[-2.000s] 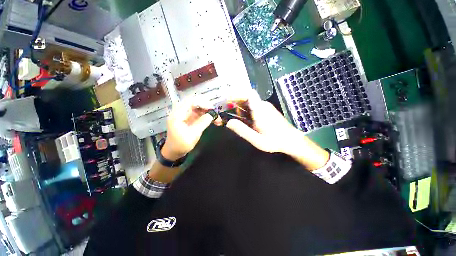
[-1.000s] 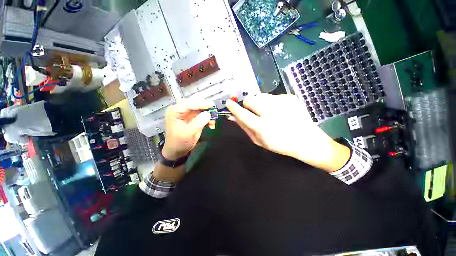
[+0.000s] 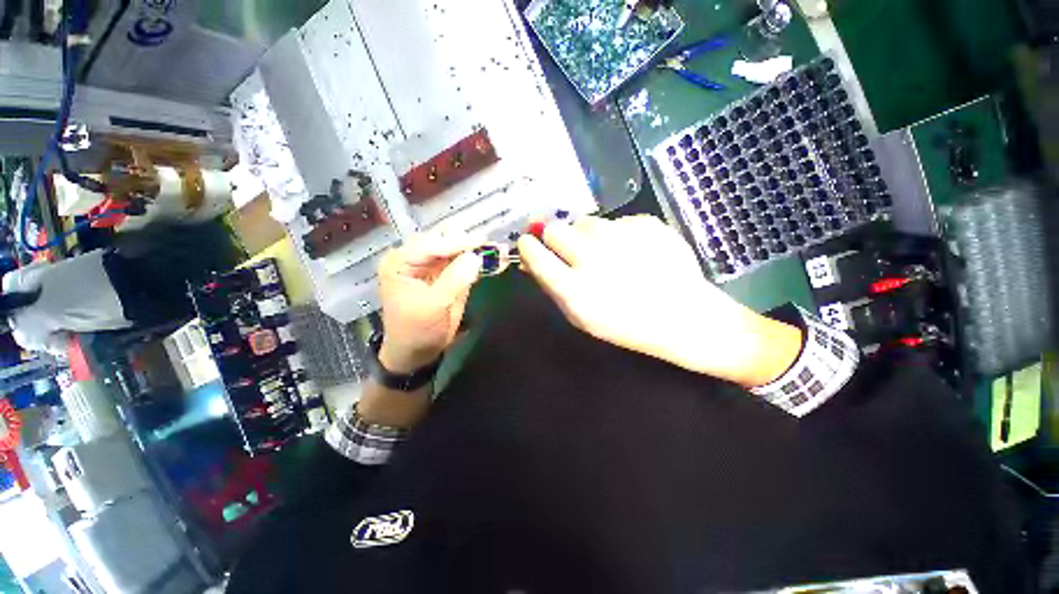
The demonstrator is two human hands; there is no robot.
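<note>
My left hand grips a small dark component with a shiny end between thumb and fingers. My right hand is close beside it, its thumb and fingertips closed at the component's right side on a thin, light-coloured piece too small to name. Both hands are in front of the white machine bed's front edge. Two red-brown fixture blocks lie on the bed, the right one and the left one, which has black bits behind it.
The white machine bed carries scattered black bits. Right of it are a box of teal pieces, blue-handled pliers and a black component tray. Clamp fixtures stand at left and right. A person's pale sleeve shows at far left.
Since two seconds ago, the hands have stayed together at the component, and the right hand's fingers have turned to pinch at its side. The view has shifted slightly.
</note>
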